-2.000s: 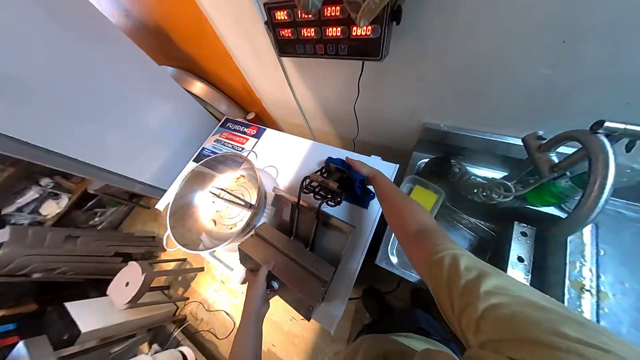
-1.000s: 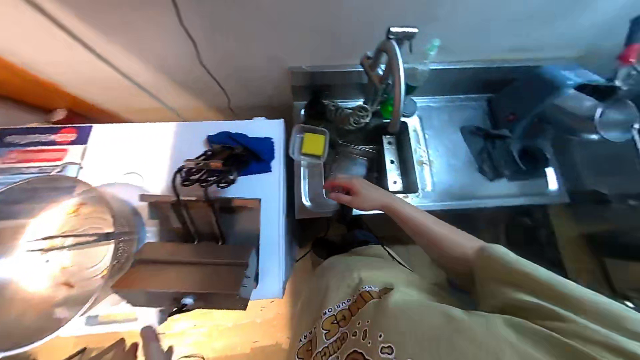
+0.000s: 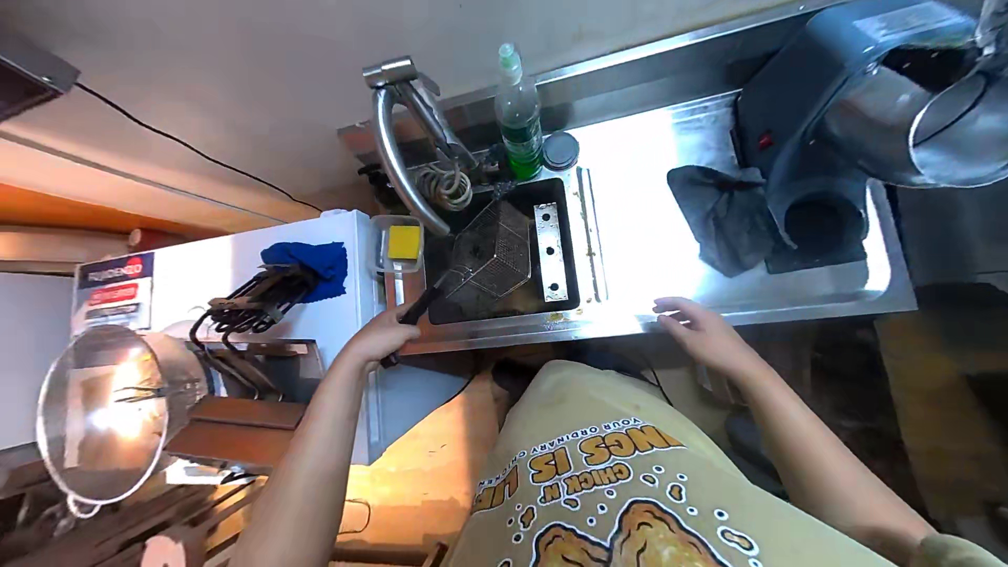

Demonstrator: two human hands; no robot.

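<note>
My left hand [image 3: 379,337] is closed around the black handle of a wire-mesh fry basket [image 3: 494,256], whose mesh part lies in the dark basin of the steel sink [image 3: 504,327]. Beside the basket, in the same basin, is a metal strip with holes [image 3: 550,252]. My right hand [image 3: 697,329] holds nothing; its fingers are apart at the front edge of the steel counter. A yellow sponge [image 3: 404,242] sits in a clear plastic container left of the basin.
The faucet [image 3: 400,150] arches over the basin's left side, near a bottle of green liquid [image 3: 520,130]. A dark cloth [image 3: 723,216] and a blue-grey machine [image 3: 819,110] stand right. Leftward are a blue cloth [image 3: 319,268], coiled black cord [image 3: 256,303] and metal pot [image 3: 126,413].
The view has swung right to the sink. My left hand, earlier at the brown metal unit, now holds the basket's handle. My right hand has moved from the blue cloth, past the basin, to the counter's edge.
</note>
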